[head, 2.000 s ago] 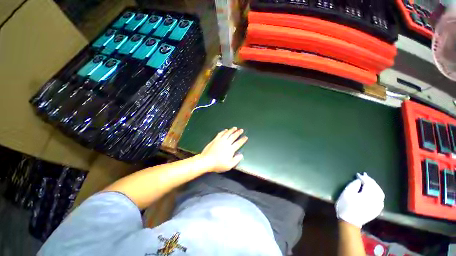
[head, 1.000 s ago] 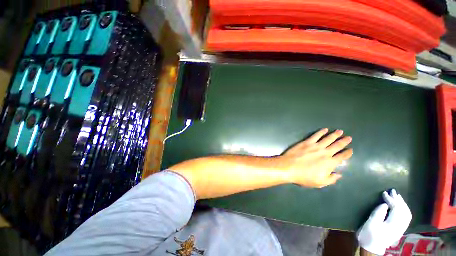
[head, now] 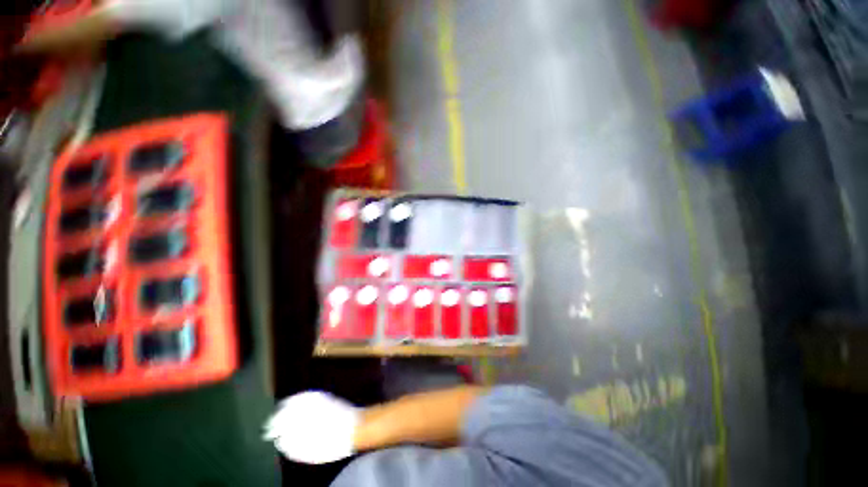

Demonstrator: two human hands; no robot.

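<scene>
The frame is blurred. My right hand (head: 312, 428), in a white glove, is at the lower middle, beside the edge of the green-matted bench (head: 181, 442). Its finger positions are too blurred to read, and no object can be made out in it. My left hand is out of the picture. A red foam tray (head: 228, 285) lies on the bench at the left, with two rows of dark phones (head: 164, 245) in its pockets. A grey tray (head: 468, 225) stands right of the bench, above my right hand in view, holding several red covers (head: 449, 314) and two black ones (head: 400, 226).
Another person's pale sleeve (head: 309, 81) reaches in at the top left. A red object (head: 366, 152) is below it. The grey floor (head: 562, 171) with yellow lines is at the right, with a blue crate-like object (head: 728, 124) at the upper right.
The view has swung right, away from the blister trays and the stacked red trays. My left hand has left the picture. The red phone tray and the grey tray now show fully.
</scene>
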